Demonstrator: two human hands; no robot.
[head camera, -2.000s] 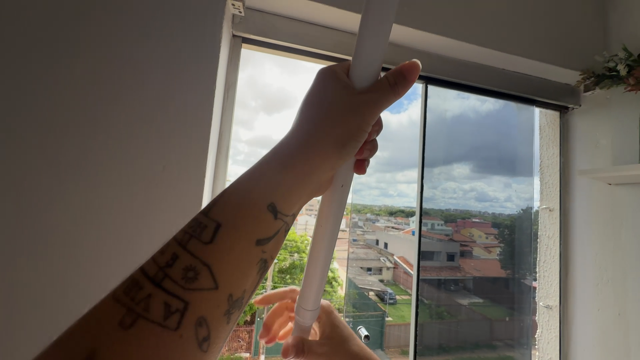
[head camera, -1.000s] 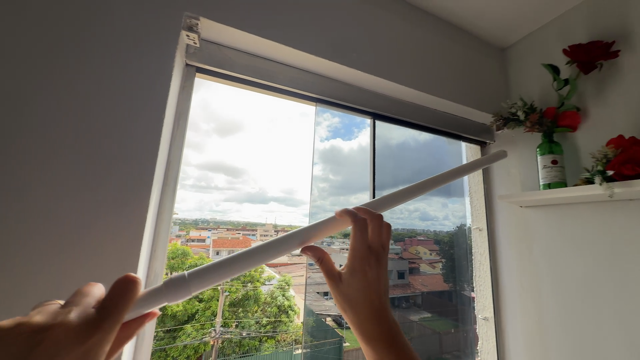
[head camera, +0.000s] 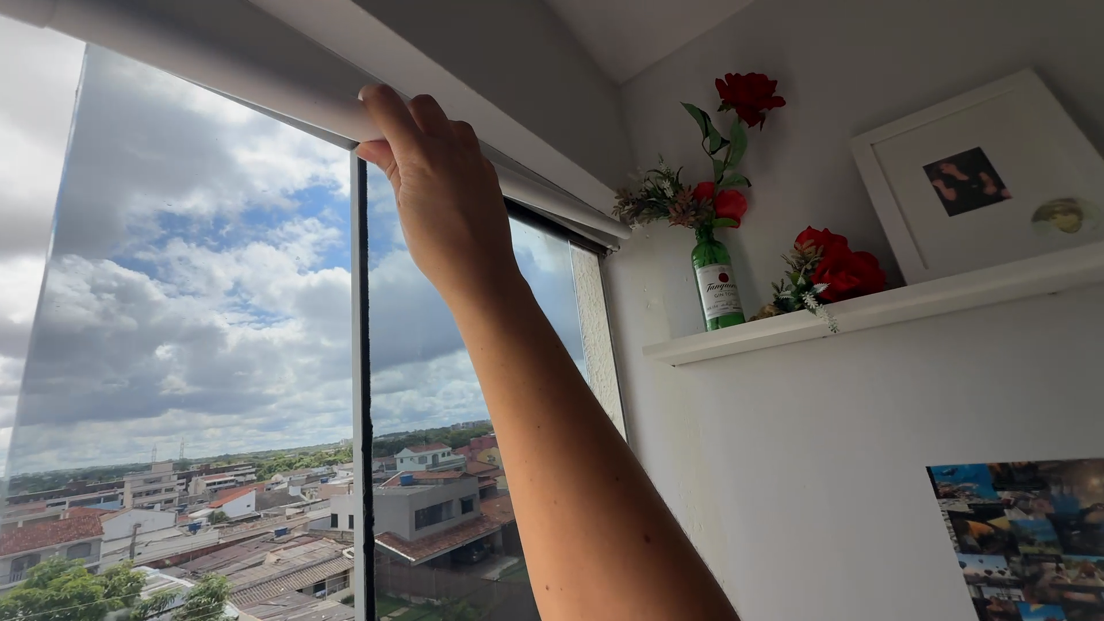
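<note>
A long white rod (head camera: 233, 73) runs slantwise across the top of the window, from the upper left corner down to its tip near the wall corner. My right hand (head camera: 444, 185) is raised to the rod's middle, fingers over it and thumb below, gripping it. The fingers hide part of the rod. A thicker collar on the rod shows at the upper left edge. My left hand is out of view.
Behind the rod is the glass window (head camera: 207, 285) with a dark vertical frame (head camera: 366, 414). At right, a white wall shelf (head camera: 862, 315) holds a green glass bottle (head camera: 716, 285) with artificial flowers, red flowers (head camera: 845, 267) and a white picture frame (head camera: 884, 207).
The rod has gone up to the window's top edge, with my right hand on it. My left hand, on the rod's left end a second ago, has left the view. The view has turned right.
</note>
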